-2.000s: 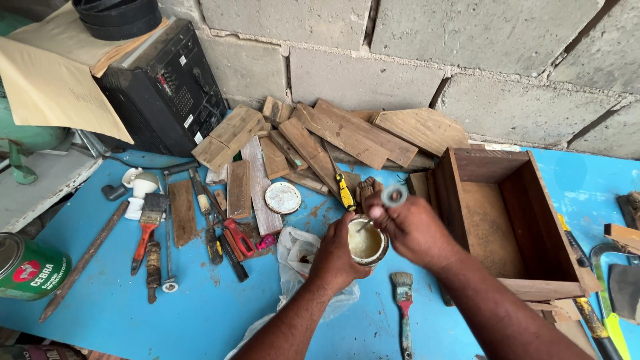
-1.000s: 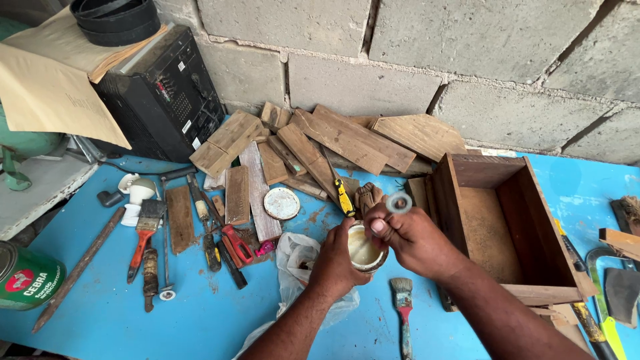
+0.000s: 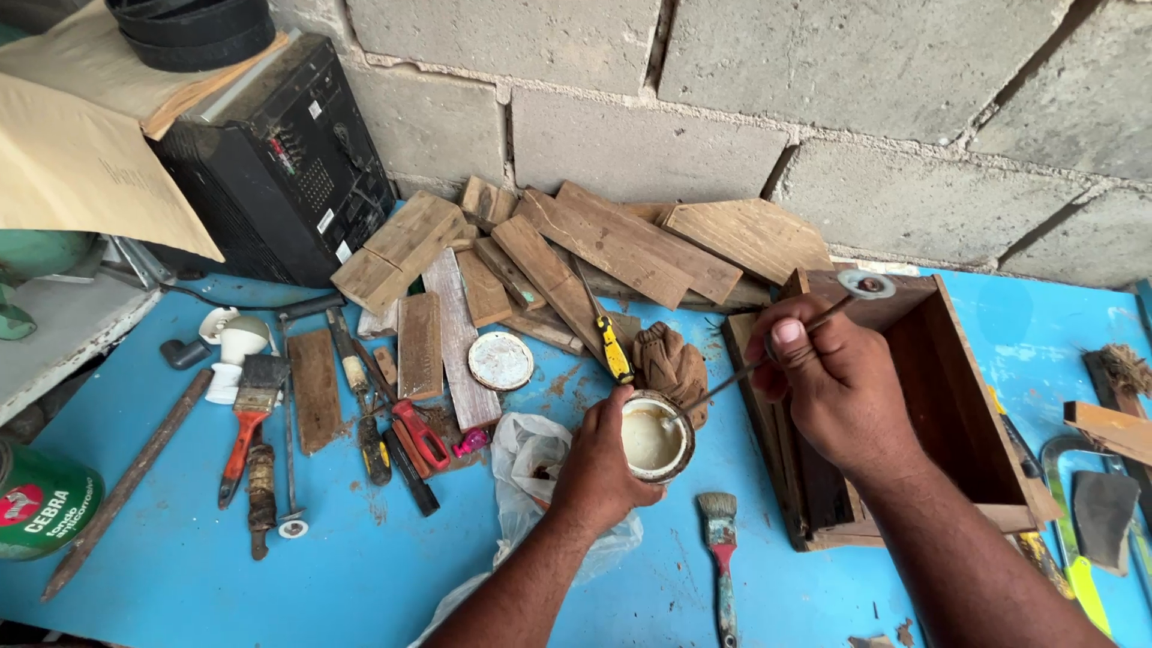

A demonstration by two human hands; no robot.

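Observation:
My left hand (image 3: 605,468) grips a small round can (image 3: 657,436) of cream-coloured liquid from its left side, tilted toward me. In my right hand (image 3: 823,387) is a thin metal rod (image 3: 733,376) with a washer-like disc at its upper end; its lower tip is coated with the liquid and is at the can's mouth. The can's round lid (image 3: 500,361) lies on the blue table to the left. A paintbrush with a red and teal handle (image 3: 722,558) rests below the can. Behind the can are a yellow-handled screwdriver (image 3: 613,349) and a brown glove (image 3: 670,364).
A wooden drawer-like box (image 3: 945,396) stands at right, beside a hacksaw (image 3: 1066,522). Wood offcuts (image 3: 585,243) are piled along the block wall. Brushes and hand tools, including an orange-handled brush (image 3: 247,423), lie left. A plastic bag (image 3: 531,459) touches my left forearm; a green paint can (image 3: 45,504) stands far left.
My right hand has moved up and to the right, drawing the rod out so that more of it shows above the can. My left hand still holds the can.

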